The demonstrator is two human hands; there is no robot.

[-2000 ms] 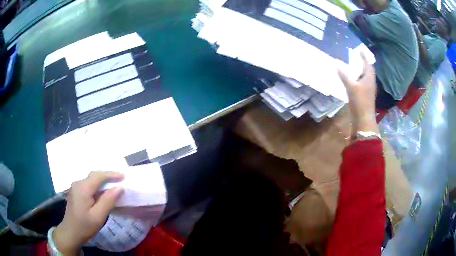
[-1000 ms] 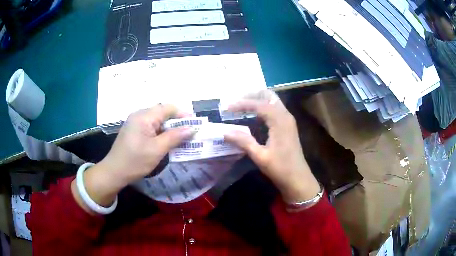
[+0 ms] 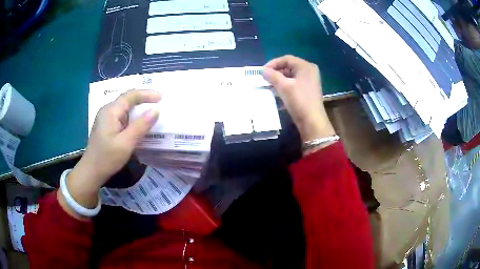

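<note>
A stack of flat box blanks (image 3: 179,94) lies in front of me, black panel with a headphone drawing and pale text blocks, white flaps at the table edge. My left hand (image 3: 113,134) grips a folded label strip (image 3: 176,144) over the left part of the white flap; the strip curls down to my lap. My right hand (image 3: 300,89) holds a small barcode label (image 3: 255,72) by its right end, at the top right of the white flap. Whether the label touches the card all along cannot be told.
A label roll (image 3: 17,110) stands on the green table (image 3: 58,63) at left, its strip trailing over the edge. An uneven pile of other blanks (image 3: 379,58) overhangs at right. Torn brown cardboard (image 3: 405,194) is below it. Part of a person (image 3: 468,89) shows at far right.
My right hand has moved away from the strip, up and right, with a label at its fingertips. My left hand has shifted slightly left and down, still holding the strip.
</note>
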